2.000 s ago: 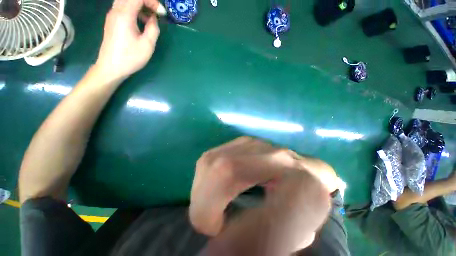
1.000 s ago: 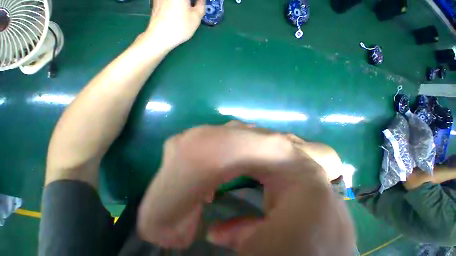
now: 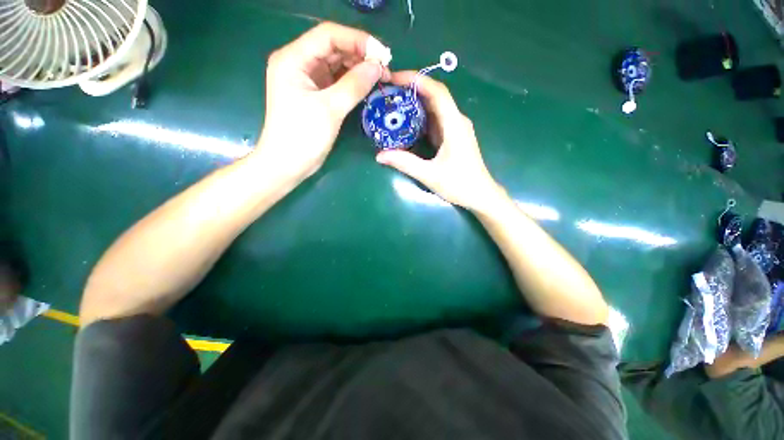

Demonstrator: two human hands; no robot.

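Observation:
A blue round unit (image 3: 394, 120) with white marks and a pale centre hub faces up above the green bench (image 3: 344, 232). My right hand (image 3: 443, 142) grips it from the right, thumb below and fingers above. A pale cord runs up right from it to a small white ring (image 3: 448, 61). My left hand (image 3: 331, 82) is at the unit's upper left, thumb and index finger pinched together near its top edge, with a white piece (image 3: 377, 51) at the fingertip. A thin reddish line shows between the pinch and the unit; whether the fingers hold it is unclear.
A white desk fan (image 3: 73, 39) stands upper left. Other blue units (image 3: 634, 69) with cords lie at the upper right, beside black blocks (image 3: 707, 57). Clear plastic bags (image 3: 712, 305) lie at the right edge by a neighbouring person's forearm (image 3: 746, 357).
My right hand, or the blurred hand low in front, is now up at the bench holding a blue unit. My left hand has come down and sits beside it. The view has shifted.

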